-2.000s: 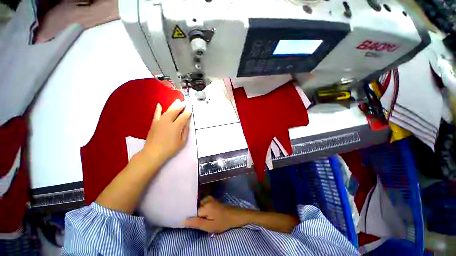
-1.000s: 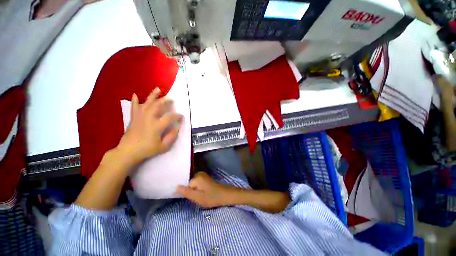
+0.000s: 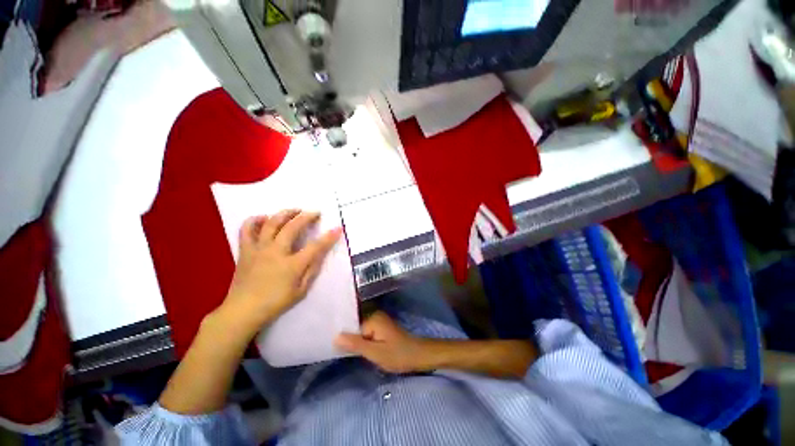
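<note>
A red garment panel (image 3: pixel 196 174) lies on the white table left of the needle, its upper curved edge near the presser foot (image 3: pixel 336 135). A whitish-pink panel (image 3: pixel 305 327) lies over its right part and hangs past the table's front edge. My left hand (image 3: pixel 277 266) rests on the whitish-pink panel with fingers spread, below the foot. My right hand (image 3: pixel 379 342) pinches the lower right corner of that panel in front of the table edge. The sewing machine head (image 3: pixel 366 52) stands above. Its needle is too blurred to tell.
Red and white cut pieces (image 3: pixel 471 161) lie right of the foot. A yellow-and-black tool (image 3: pixel 586 113) and a red-handled tool (image 3: pixel 667 157) lie further right. Blue baskets (image 3: pixel 610 305) stand below the table. Stacked pieces (image 3: pixel 30 322) hang at the left; white pieces (image 3: pixel 737 96) are at the far right.
My left hand has moved down the panel, away from the foot. More of the whitish-pink side shows up to near the foot. My right hand keeps hold of the lower corner.
</note>
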